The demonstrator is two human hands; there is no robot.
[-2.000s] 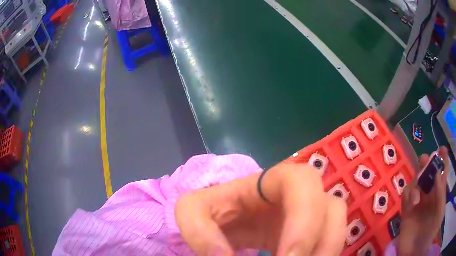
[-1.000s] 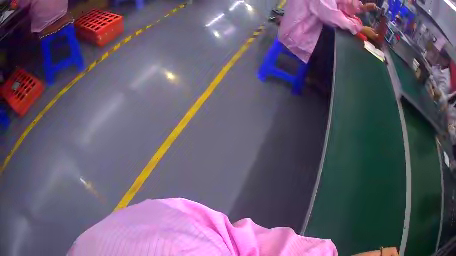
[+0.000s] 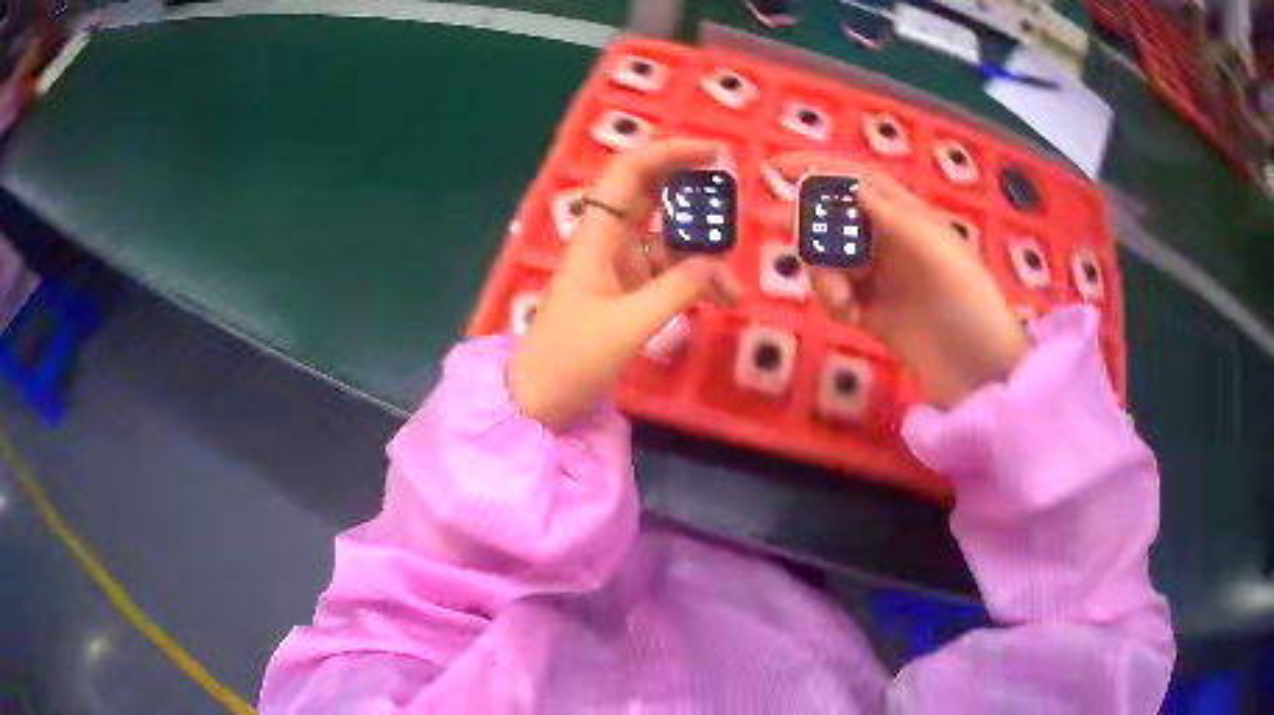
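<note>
My left hand (image 3: 601, 293) holds a smartwatch unit (image 3: 700, 211) between thumb and fingers, its black screen lit with white icons and facing up. My right hand (image 3: 929, 273) holds a second smartwatch unit (image 3: 834, 222), screen also lit with icons. Both hands are above the red compartment tray (image 3: 699, 398). Pale case backs with dark round centres, such as one at the tray's front (image 3: 767, 359), lie face down in its pockets. One black watch (image 3: 1019, 186) lies in a pocket at the right. My hands hide some pockets.
The green bench (image 3: 321, 168) extends left of the tray. Behind the tray at the right are a white record sheet (image 3: 1069, 119), a blue pen (image 3: 1023, 76) and a small white box (image 3: 935, 31). Grey floor with a yellow line (image 3: 105, 580) is at lower left.
The view has swung from the floor and aisle back to the tray. Both hands are now in full view, each with a lit watch; a second ago only part of one wrist showed.
</note>
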